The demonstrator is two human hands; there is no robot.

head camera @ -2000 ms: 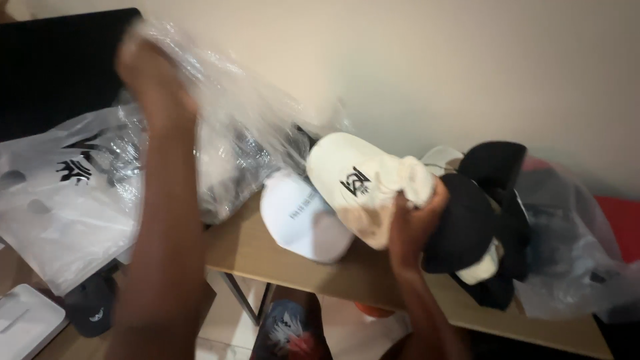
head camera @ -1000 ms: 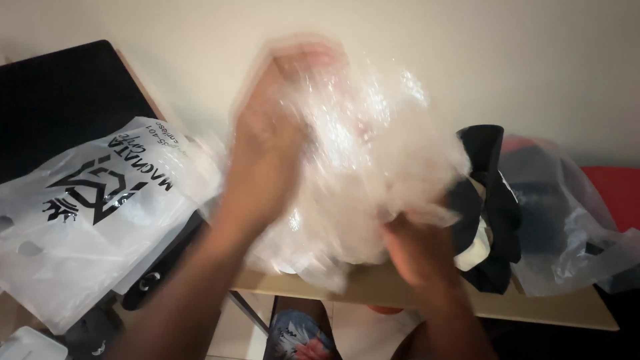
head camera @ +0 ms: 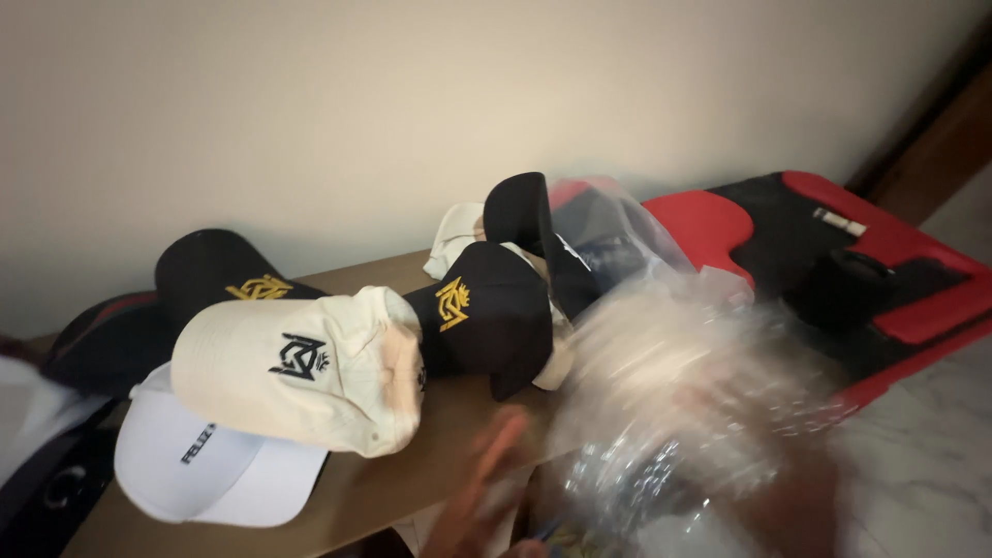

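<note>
My left hand (head camera: 480, 488), blurred, is low in the middle of the head view, holding nothing, its fingers apart from the plastic. To its right, my right hand (head camera: 736, 418) is shut on a crumpled clear plastic bag (head camera: 659, 372); the bag and blur partly hide it. A cream cap (head camera: 298, 364) with a black emblem lies over a white cap (head camera: 186, 457) on the wooden table (head camera: 387, 480). Behind it sits a black cap (head camera: 217, 271) with a gold emblem. Another black cap (head camera: 488, 310) with a gold emblem leans among more caps at the middle.
A clear bag (head camera: 612, 225) with dark contents stands behind the caps. At the right is a red and black case or board (head camera: 806, 232) with a dark round item on it. White plastic (head camera: 31, 411) and dark items lie at the left edge. The wall runs behind the table.
The cream cap, in my right hand two seconds ago, now lies released on the white cap. The clear plastic has moved right with my right hand. The view has swung right.
</note>
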